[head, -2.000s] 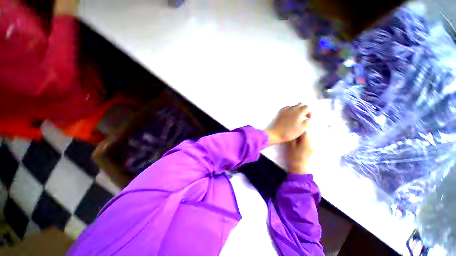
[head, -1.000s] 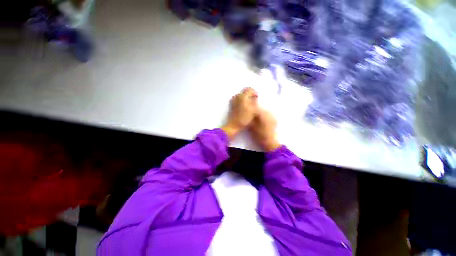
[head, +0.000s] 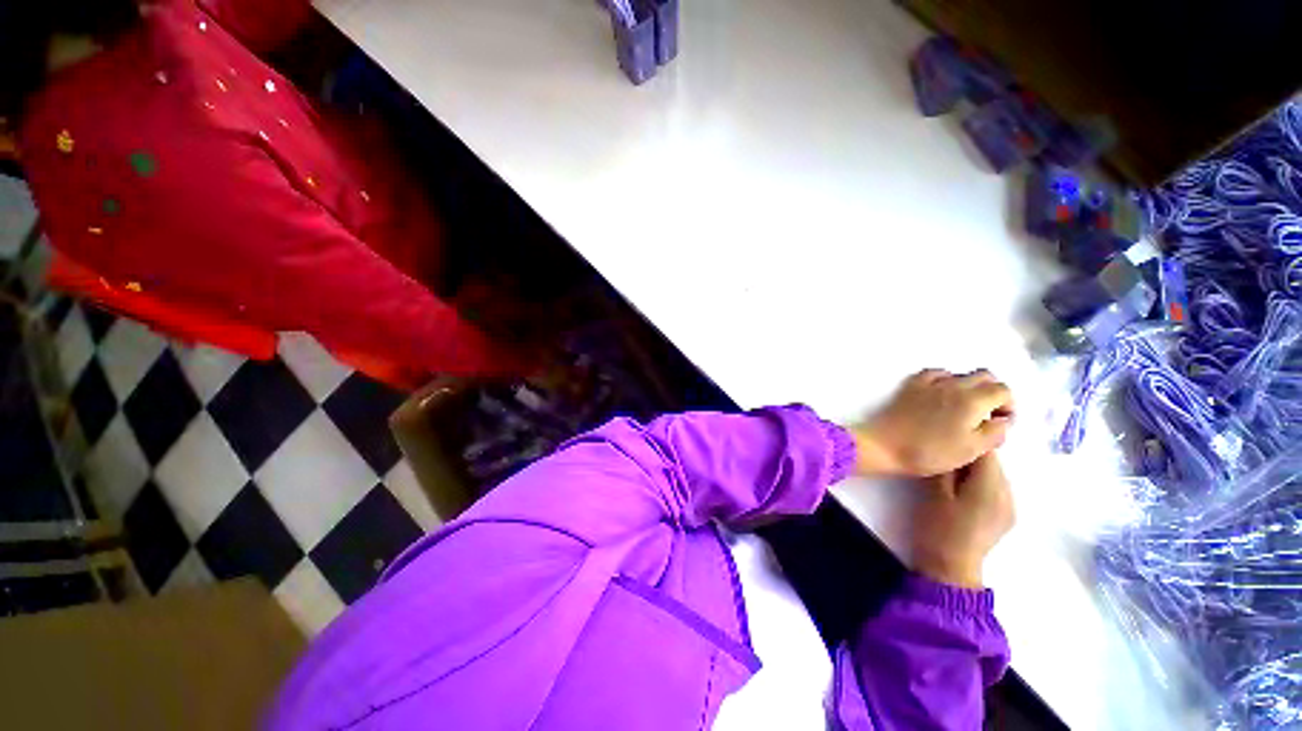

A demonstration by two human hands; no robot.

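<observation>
My left hand [head: 937, 423] and my right hand [head: 965, 517] are together above the white table [head: 800, 271], near its dark front edge. Their fingers are curled and touching. Nothing shows between them; whether they hold something small is hidden. A pile of coiled lavender cables [head: 1164, 393] lies to the right of my hands, partly under clear crinkled plastic film [head: 1214, 564]. A loose cluster of small dark purple-grey boxes [head: 1081, 296] with orange-red spots lies beyond my hands, beside the cables.
Two boxes with pale cable loops [head: 647, 40] stand at the far side of the table. A large dark open carton [head: 1128, 64] is at the upper right. A person in red [head: 243, 186] reaches toward a floor-level carton [head: 437, 454] of packed items. The floor is checkered.
The view has swung left, then back right-tilted, and is sharper. My hands stay together at the table's front. The person in red now reaches toward the lower carton.
</observation>
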